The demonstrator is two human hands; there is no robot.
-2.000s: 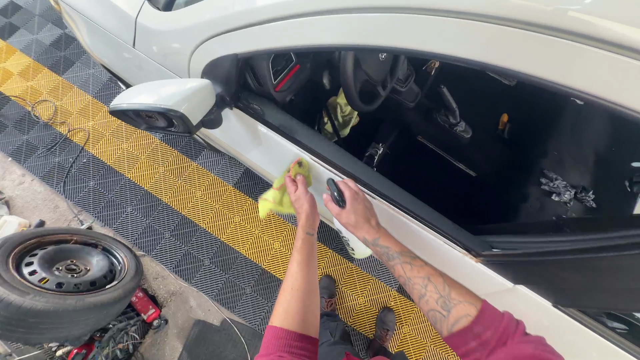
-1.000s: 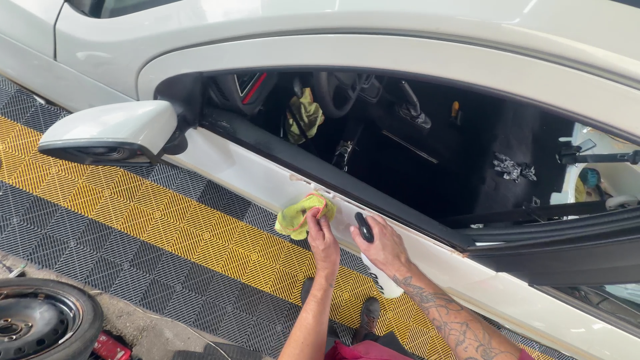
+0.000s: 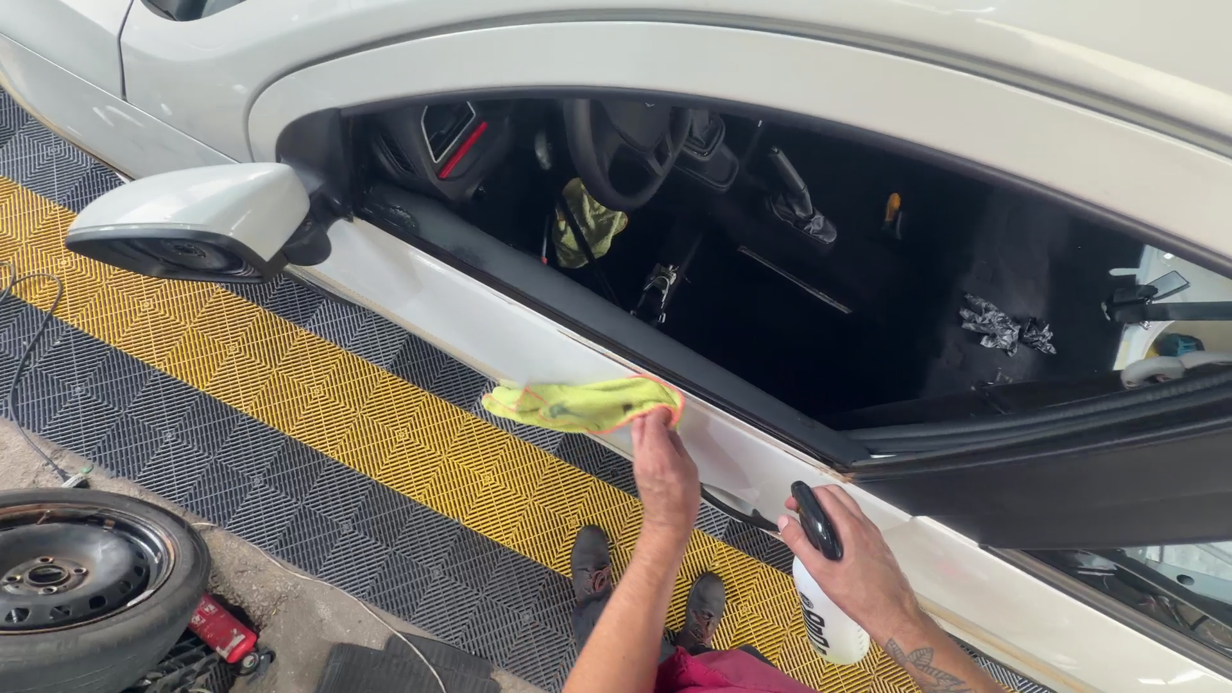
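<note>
My left hand (image 3: 666,474) pinches one end of a yellow-green cloth (image 3: 587,404) with orange edging, stretched out to the left over the upper part of the white car door (image 3: 462,313). My right hand (image 3: 852,558) grips a white spray bottle (image 3: 830,616) by its black trigger head (image 3: 816,521), beside the door and to the right of the cloth. The bottle bears black writing. Behind the door's top edge lies the dark, stripped cabin, where a second yellow-green cloth (image 3: 587,223) hangs below the steering wheel (image 3: 626,154).
The white side mirror (image 3: 192,217) juts out on the left. At the lower left a wheel with a tyre (image 3: 87,587) lies by a red jack-like tool (image 3: 223,628) and a cable (image 3: 34,366). Black and yellow floor tiles (image 3: 385,433) run beneath. A yellow-handled tool (image 3: 893,210) is inside the car.
The cloth, bunched in my left hand before, is now spread out to the left. My right hand still has the spray bottle. The view has shifted.
</note>
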